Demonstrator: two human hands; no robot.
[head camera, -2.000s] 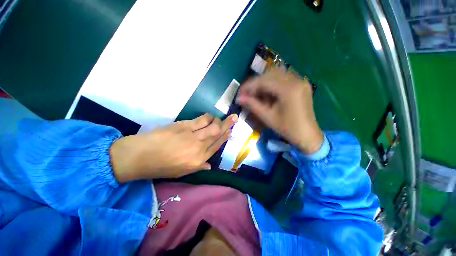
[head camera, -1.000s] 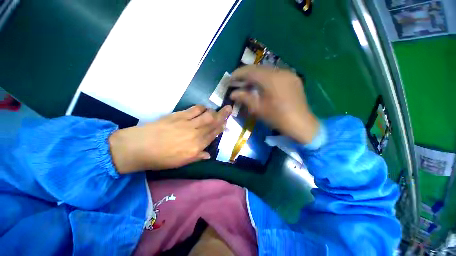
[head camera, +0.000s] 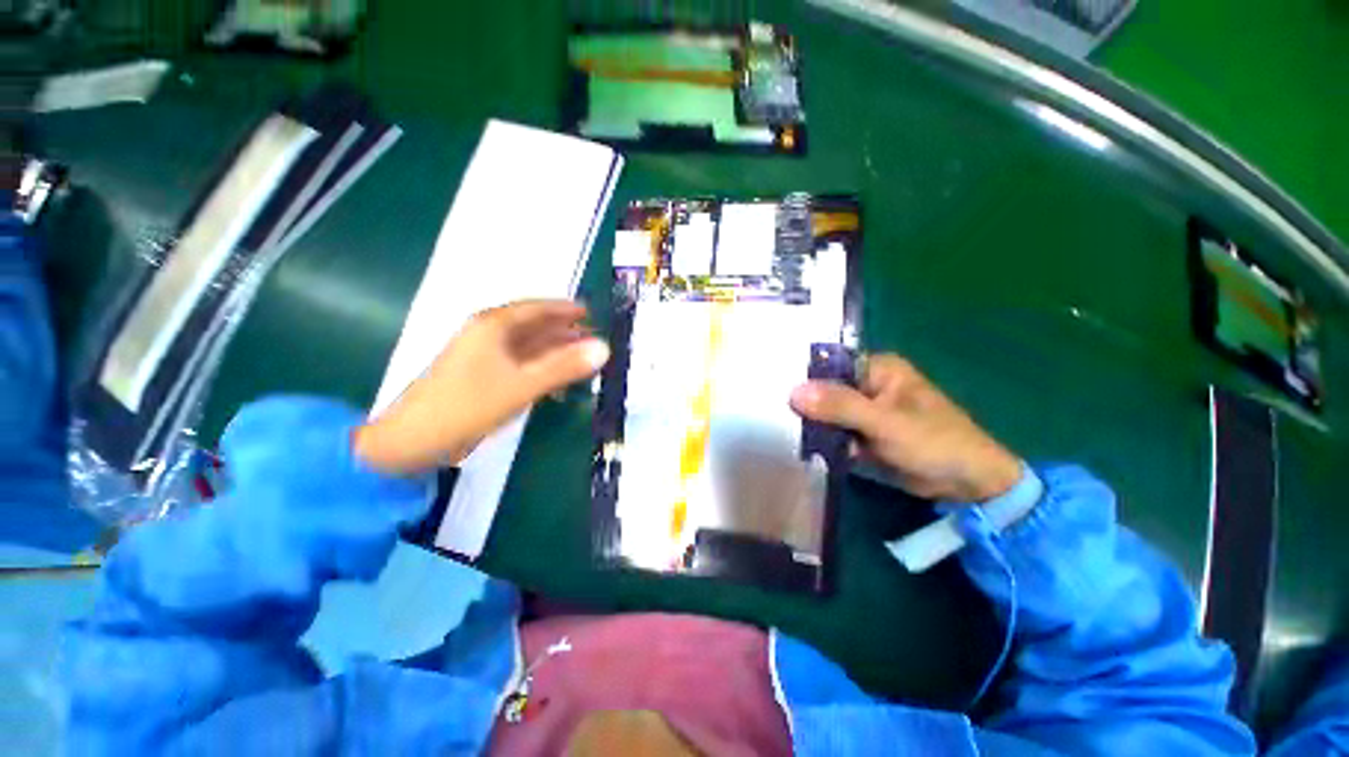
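Note:
An opened tablet unit (head camera: 755, 370) lies upright before me, black-edged, silver-white inside, with an orange flex cable (head camera: 695, 429) down it and a mainboard (head camera: 740, 249) at its top end. My right hand (head camera: 917, 426) is at its right edge, thumb pressed on a dark rectangular piece (head camera: 829, 422); whether that piece is fixed to the unit cannot be told. My left hand (head camera: 496, 370) is left of the unit, over the white liner sheet (head camera: 518, 200), thumb and fingers slightly apart; nothing clear shows in it.
Another open unit (head camera: 666, 89) lies beyond mine, one more (head camera: 1258, 311) at far right. Bagged strips (head camera: 207, 266) lie at left. A black strip sheet (head camera: 1240, 518) is at right. A metal rail (head camera: 1065, 126) curves along the far edge. A blue sleeve (head camera: 37, 385) shows at far left.
The view has shifted and turned, showing the whole tablet. My hands, close together over the unit before, are now apart, one on each side. The white sheet now shows farther left and smaller.

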